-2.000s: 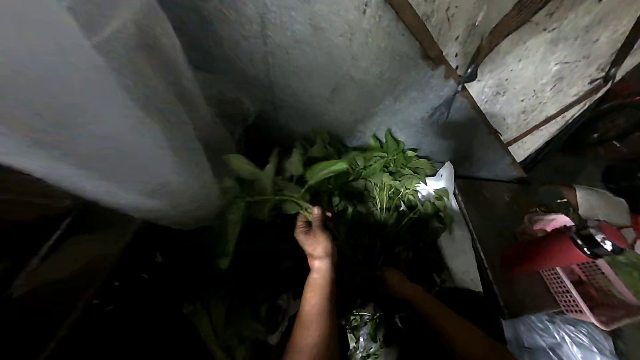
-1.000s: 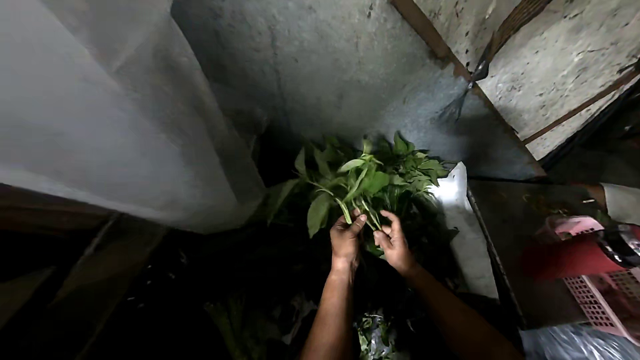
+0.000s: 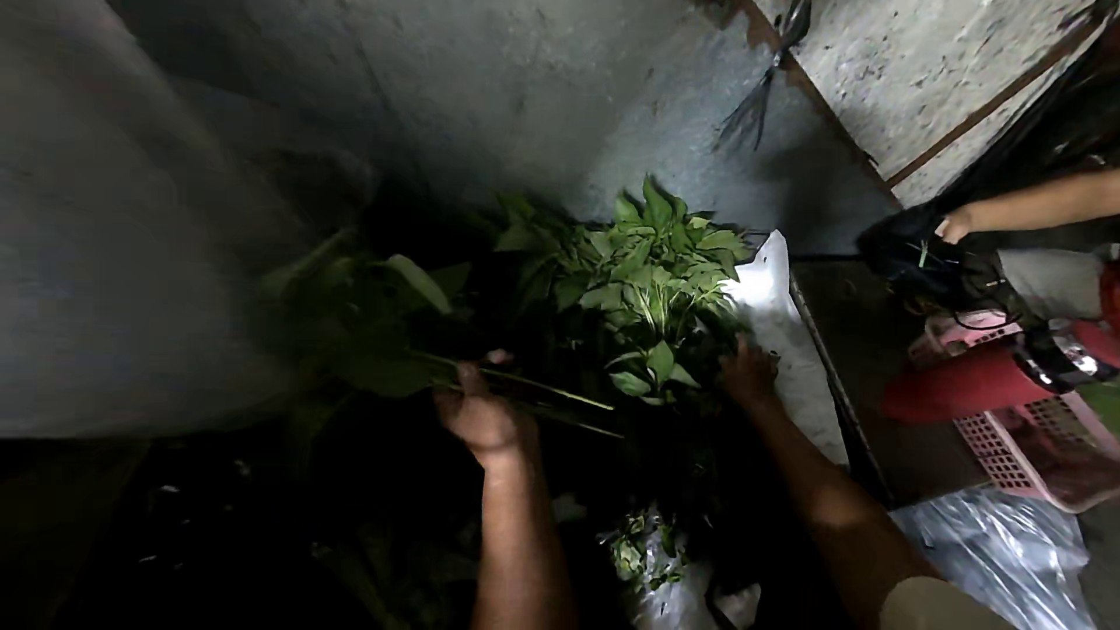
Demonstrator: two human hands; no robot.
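My left hand (image 3: pixel 486 416) is closed around the long stems of a leafy green bunch (image 3: pixel 376 324), whose blurred leaves spread to the left in shadow while the stem ends point right. A pile of leafy green stems (image 3: pixel 656 271) lies under the light by the metal wall. At the right edge of that pile, my right hand (image 3: pixel 748 372) touches the leaves, its fingers partly in shadow; whether it grips any stem cannot be told. Small leaves (image 3: pixel 630 556) lie on clear plastic below, between my forearms.
A white sheet (image 3: pixel 801 376) borders the pile on the right. Beyond it are a pink plastic basket (image 3: pixel 1006 451), a red cylindrical object (image 3: pixel 962 385) and a clear plastic bag (image 3: pixel 1006 534). Another person's hand (image 3: pixel 955 226) touches a black bag (image 3: pixel 910 254). A pale sheet hangs at left.
My hands were together on some stems one second ago; now they are apart, the left moved leftward with stems and the right at the pile. Another person's arm has come in at right.
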